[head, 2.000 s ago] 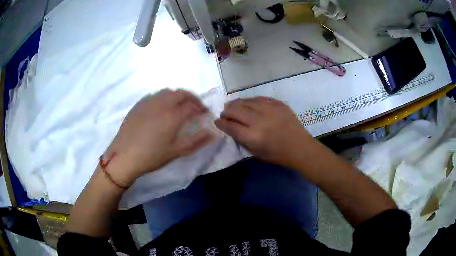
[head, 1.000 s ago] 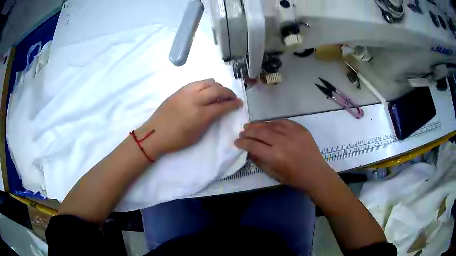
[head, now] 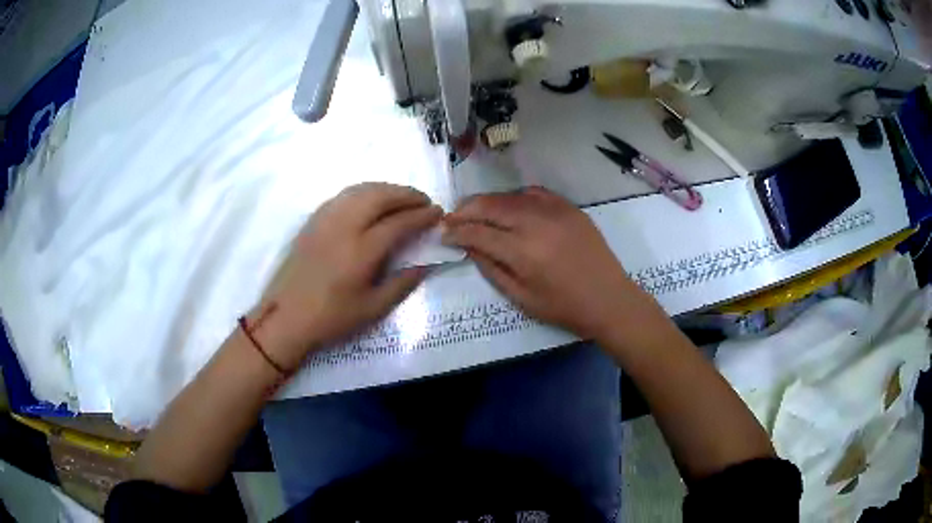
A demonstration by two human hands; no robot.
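A large white cloth panel (head: pixel 194 194) lies spread over the left of the machine table and runs up to the presser foot (head: pixel 437 128) of the white sewing machine (head: pixel 654 31). My left hand (head: pixel 358 260) lies on the cloth, its fingertips at the cloth's right edge. My right hand (head: pixel 537 250) pinches the same edge just below the presser foot, its fingertips meeting those of my left hand. A small fold of cloth shows between the hands. The needle area is small and its detail is unclear.
Pink-handled thread snips (head: pixel 654 174) and a black phone (head: pixel 809 192) lie right of the machine bed. A printed scale (head: pixel 705 268) runs along the table's front edge. White cloth pieces (head: pixel 828 378) are heaped at the lower right. A blue tray (head: pixel 51 107) borders the table's left.
The cloth's near edge has drawn back from the table front, uncovering more of the scale. Both hands now meet at the edge, my left fingers lower than before. The camera view has shifted.
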